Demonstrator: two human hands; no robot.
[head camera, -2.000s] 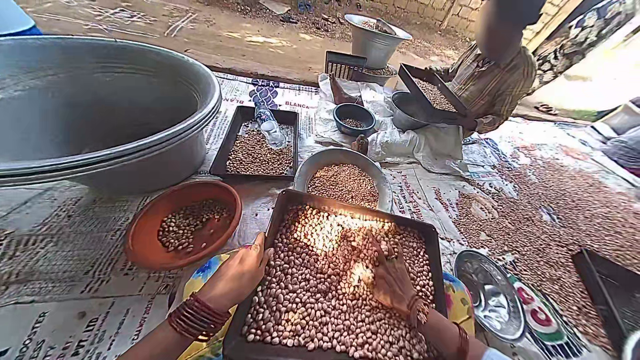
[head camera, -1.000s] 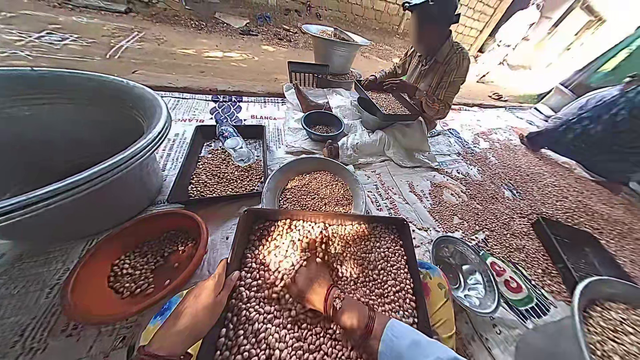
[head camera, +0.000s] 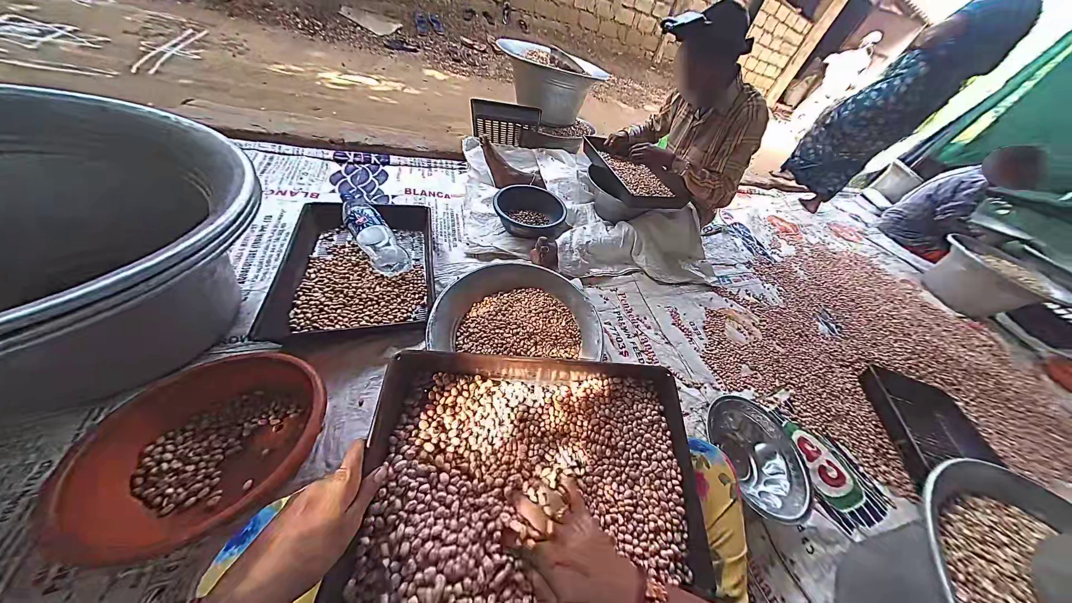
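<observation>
A dark rectangular tray (head camera: 680, 469) full of brownish nuts or beans (head camera: 469, 502) rests at my lap. My left hand (head camera: 314, 523) grips the tray's left rim, thumb and fingers at the edge. My right hand (head camera: 569, 536) lies among the nuts near the lower middle, its fingertips in them; whether it holds any is unclear. A metal basin (head camera: 584, 314) of nuts stands just beyond the tray. To the left is an orange-brown bowl (head camera: 92, 511) with a smaller heap of nuts. Another dark tray (head camera: 276, 293) holds nuts and a plastic bottle (head camera: 377, 239).
Large metal tubs (head camera: 193, 293) stand at left. Across the printed sheets, a seated person (head camera: 720, 142) holds a tray over a basin. Nuts (head camera: 837, 335) are spread at right, near an empty metal bowl (head camera: 758, 461), a black tray (head camera: 930, 419) and a basin (head camera: 938, 536). Other people are behind.
My right hand has moved from the tray's right side to its upper left, then down to the lower middle. My left hand stays at the left rim. The view has turned right.
</observation>
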